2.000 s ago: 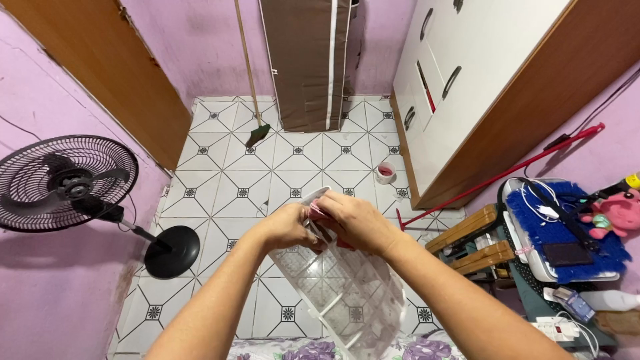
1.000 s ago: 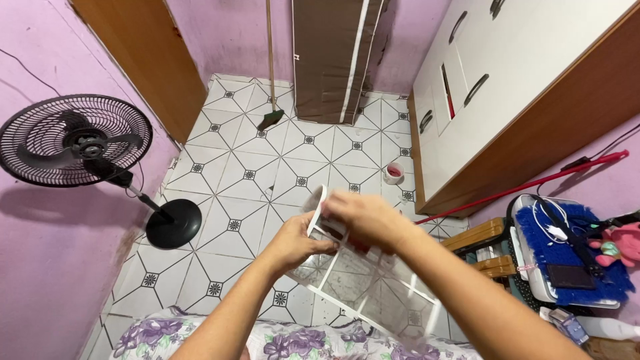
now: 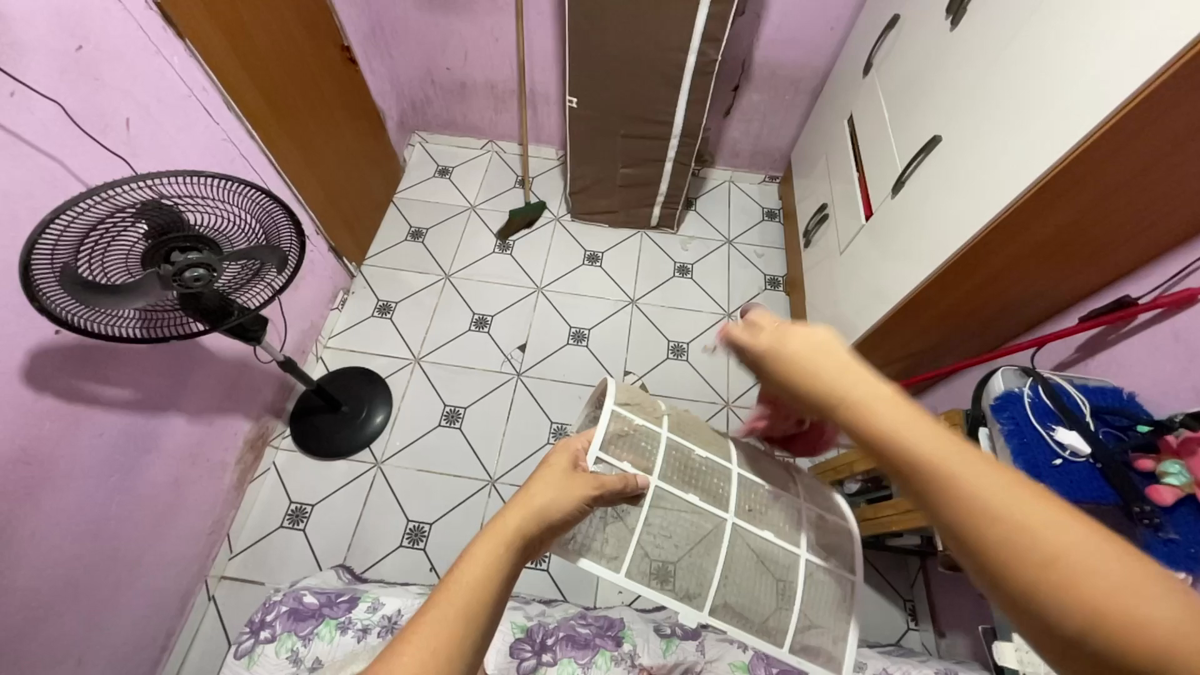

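A curved mesh filter panel with a white plastic grid frame [image 3: 731, 516] is held over the floor and the bed edge; grey dust shows on its mesh. My left hand [image 3: 572, 487] grips its upper left edge, the thumb lying on the mesh. My right hand [image 3: 783, 361], blurred by motion, is raised above the panel's upper right side, apart from it. A reddish-pink cloth [image 3: 787, 427] hangs from my right hand, also blurred.
A black pedestal fan [image 3: 197, 272] stands left. A broom [image 3: 522, 216] and a brown fabric-covered upright item [image 3: 628, 122] are at the far wall. White drawers [image 3: 947, 112], a red pole [image 3: 1059, 333] and a blue shaggy mat [image 3: 1087, 450] are right. Floral fabric [image 3: 562, 637] lies below.
My right hand has moved off the panel's upper edge, up and to the right, with the cloth. The panel now shows its dusty mesh more fully. My left hand still holds its edge.
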